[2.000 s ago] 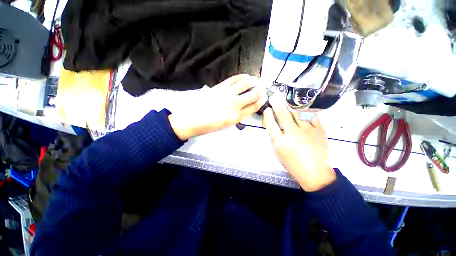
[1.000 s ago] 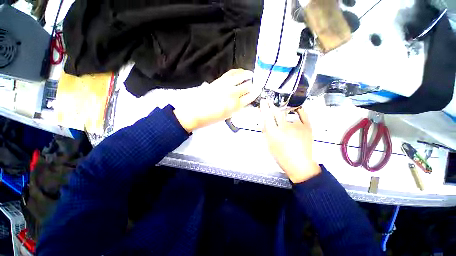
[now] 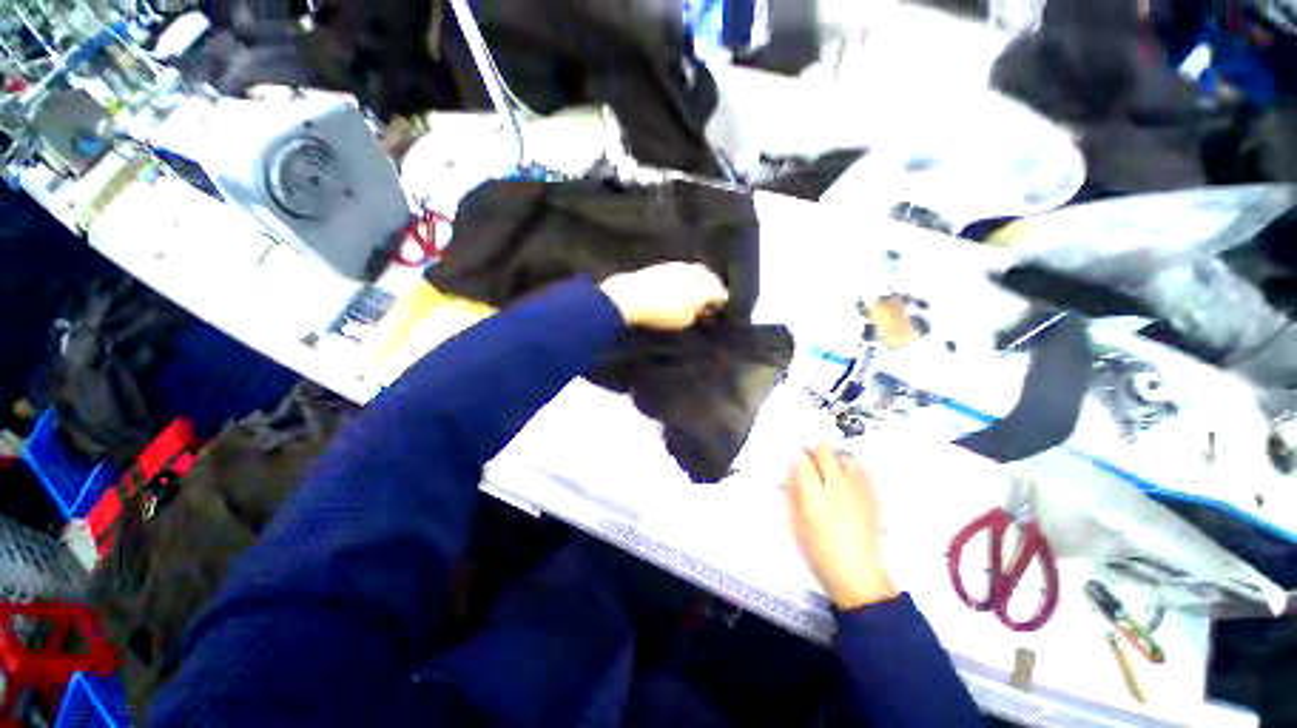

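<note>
My left hand [image 3: 666,296] is closed on the dark garment piece [image 3: 590,235], which lies bunched on the table left of the needle area. A flap of the cloth hangs toward the front below my hand. My right hand [image 3: 836,519] is near the table in front of the sewing machine's needle area [image 3: 851,405], apart from the cloth. Its fingertips are blurred, and I cannot tell if they hold anything small. The white sewing machine [image 3: 953,405] stands right of the garment.
Red-handled shears [image 3: 1004,569], snips [image 3: 1124,622] and a thin yellowish tool [image 3: 1127,668] lie at the right. A grey box with a round grille [image 3: 302,178] and another red pair [image 3: 423,239] are at the left. Crates [image 3: 142,484] stand on the floor.
The view has tilted up and shows more of the line. My left hand has left the needle area and moved onto the garment, shifting it. My right hand has drawn back from the needle.
</note>
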